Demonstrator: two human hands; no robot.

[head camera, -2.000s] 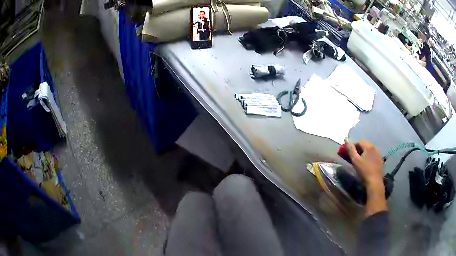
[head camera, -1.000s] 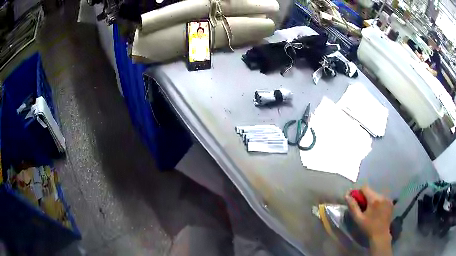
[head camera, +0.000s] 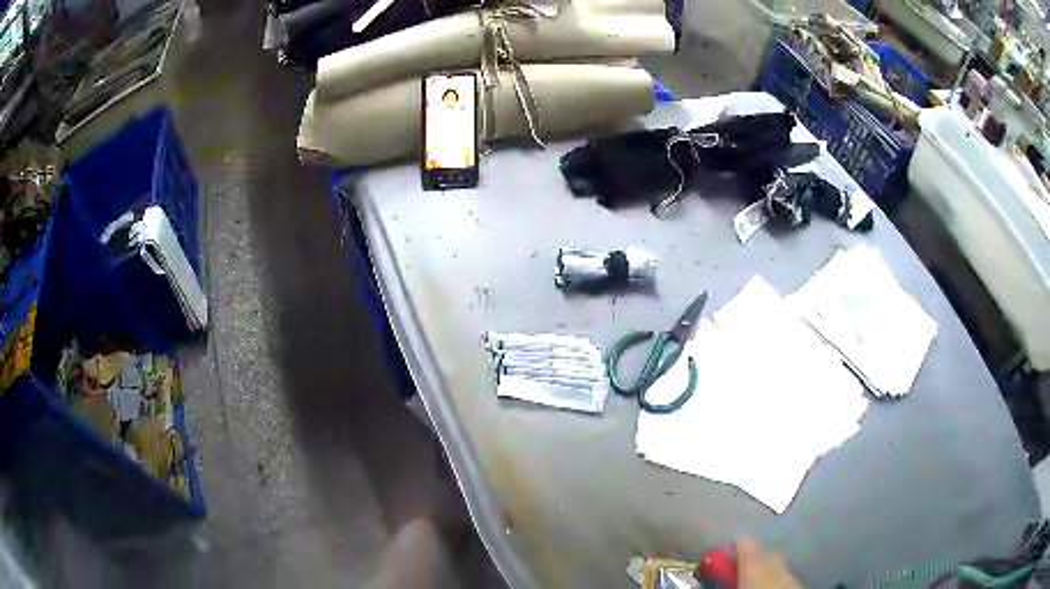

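My right hand (head camera: 762, 568) is cut off by the bottom edge. It is at the red knob (head camera: 717, 568) of the steam iron, and only the iron's front tip (head camera: 666, 574) shows. White interfacing sheets (head camera: 748, 403) lie spread beyond the hand, with a second pile (head camera: 869, 320) at their right. Green-handled scissors (head camera: 656, 366) lie at their left edge. Folded whitish strips (head camera: 550, 371) lie in a row left of the scissors. My left hand is not seen; a blurred shape at the bottom, left of the table, is unclear.
A small pale roll with a black band (head camera: 607, 268) lies above the strips. Dark tied bundles (head camera: 679, 159) lie farther back. A lit phone (head camera: 449, 129) stands against tied beige rolls (head camera: 576, 104). A green coiled hose (head camera: 979, 573) is at bottom right. Blue bins (head camera: 138, 454) stand on the left floor.
The view has tilted up, so the table's things appear lower and the iron and my right hand are mostly cut off. The dark pieces at the right have left the picture.
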